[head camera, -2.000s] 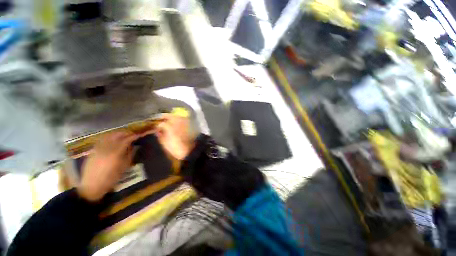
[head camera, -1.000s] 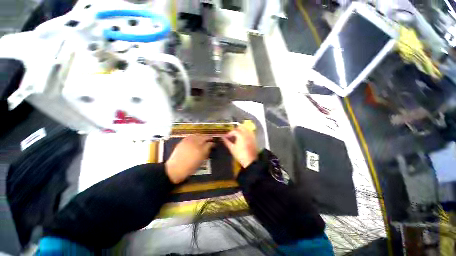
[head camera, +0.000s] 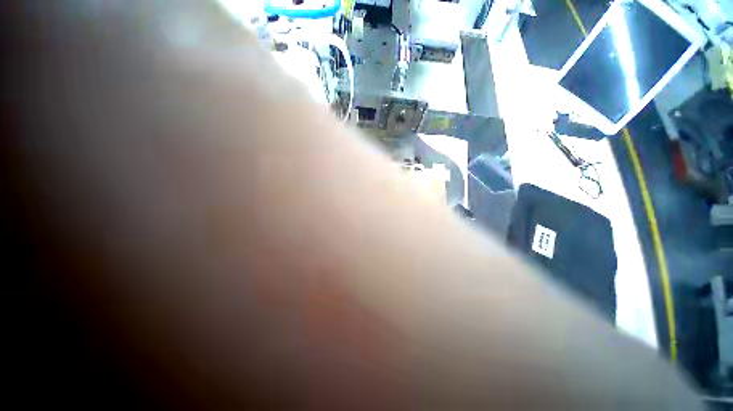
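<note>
A very large, blurred skin-toned shape (head camera: 321, 273), seemingly a hand close to the camera, covers the left and lower part of the view. I cannot tell which hand it is, and no fingers can be made out. The clamp frame and the fabric in it are hidden behind it. On the right of the pale table, a neat black fabric stack (head camera: 575, 245) shows, with a white label (head camera: 543, 241) on top. The blurred shape covers its lower left edge.
A white-framed control screen (head camera: 631, 68) stands at the upper right. Dark-red-handled snips (head camera: 565, 149) lie on the table above the stack. A blue ring (head camera: 304, 10) and machine parts (head camera: 402, 114) show at the top. A yellow aisle line (head camera: 649, 229) runs along the floor at right.
Both hands were at the clamp frame's top edge. Now a blurred skin-toned shape fills much of the view and hides the frame. The stack and screen sit further right in the picture.
</note>
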